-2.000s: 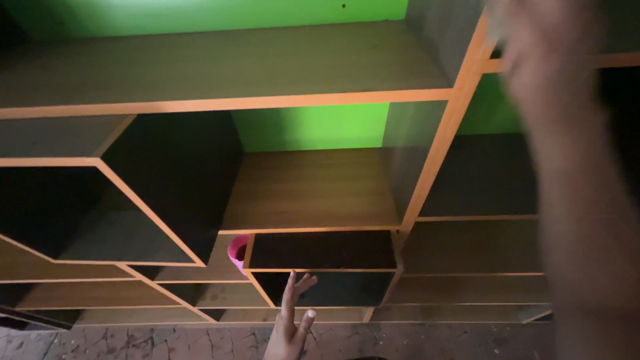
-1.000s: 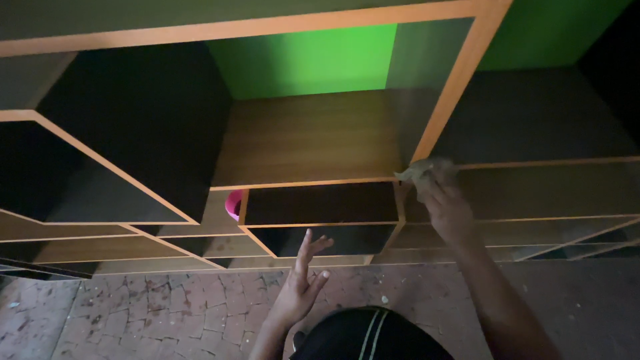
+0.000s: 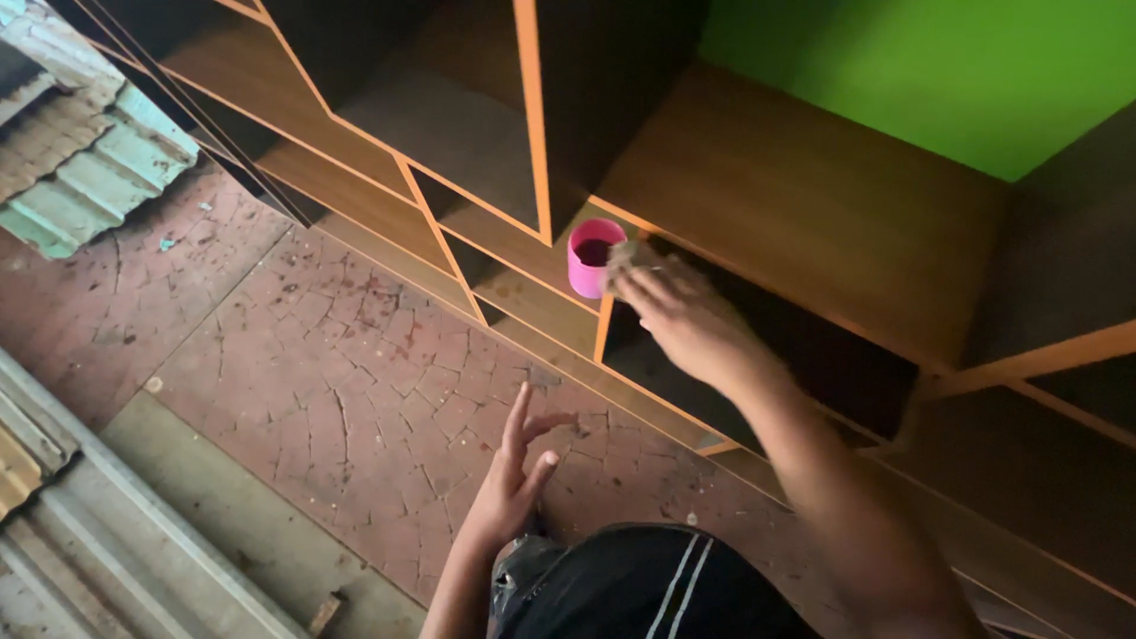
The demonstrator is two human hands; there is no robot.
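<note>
A bright pink cup (image 3: 586,277) with dark contents stands on a narrow ledge of the wooden shelf unit. My right hand (image 3: 679,306) is at the cup's right side, blurred, with its fingers closed on a greyish crumpled cloth (image 3: 630,259) at the rim. Whether the cloth dips into the cup cannot be told. My left hand (image 3: 519,466) is raised over the floor, fingers spread, holding nothing. Beside the right hand lies a wood-coloured shelf board (image 3: 808,204) with light orange edging, in front of a green back panel (image 3: 923,80).
Dark angled compartments (image 3: 444,133) with orange edges stick out on the left. The floor (image 3: 355,373) is cracked reddish paving. Corrugated metal sheets (image 3: 98,186) lie at the upper left, and more ribbed sheets (image 3: 115,541) at the lower left. My knee in black cloth (image 3: 657,586) is at the bottom.
My right hand has moved from the shelf's right upright to the pink cup, the cloth still in it. My left hand stays empty. The view has swung left, showing more floor.
</note>
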